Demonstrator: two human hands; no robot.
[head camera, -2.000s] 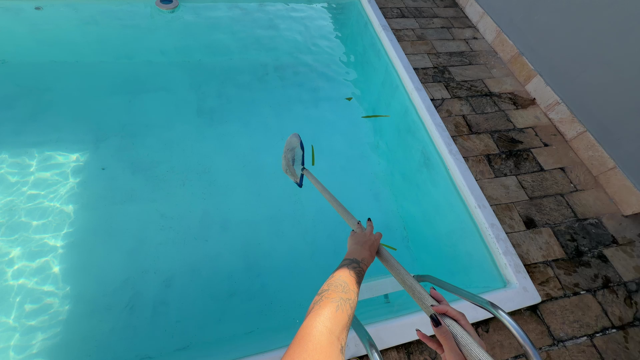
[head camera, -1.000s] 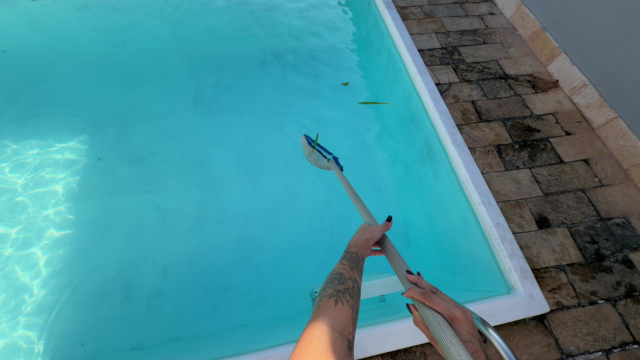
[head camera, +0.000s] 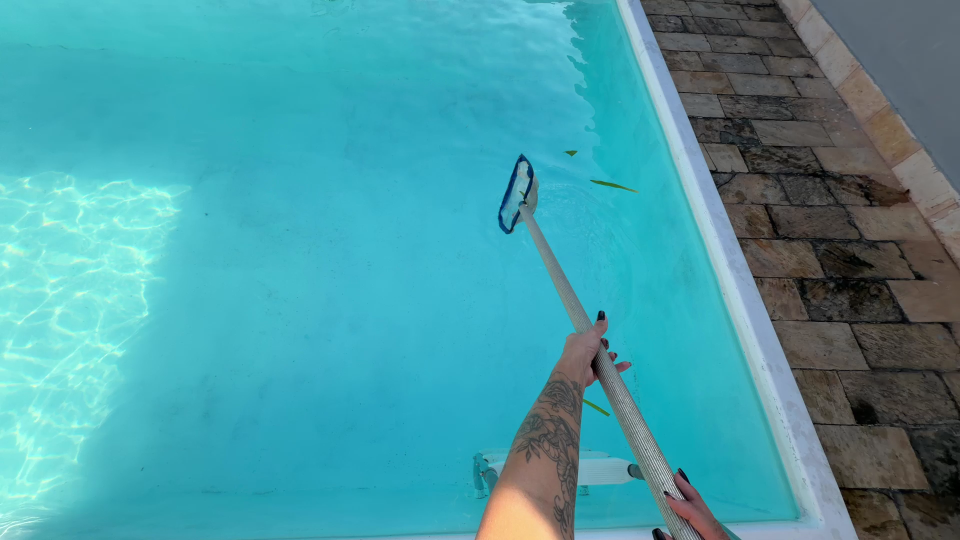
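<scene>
My left hand (head camera: 589, 354) grips the middle of a ribbed pole (head camera: 626, 412) that reaches out over the pool. Lower down, near the bottom edge of the view, my right hand (head camera: 694, 510) holds the same pole. At its far end is a pool skimmer net (head camera: 519, 195) with a blue rim, tilted nearly on edge; a small bit of leaf shows near where the net joins the pole. To the right of the net float a long green leaf (head camera: 613, 185) and a small leaf piece (head camera: 571, 153). Another green leaf (head camera: 596, 407) floats beside my left forearm.
A white pool edge (head camera: 720, 255) runs down the right side and along the bottom. Beyond it lies stone paving (head camera: 810, 225), bordered by a grey surface (head camera: 892, 67). A submerged ladder step (head camera: 600, 470) shows behind my left forearm. Sunlight falls on the water at left.
The net has turned over, from its mesh side down to the left to its blue rim facing left. The leaf that was beside it two seconds ago no longer floats there.
</scene>
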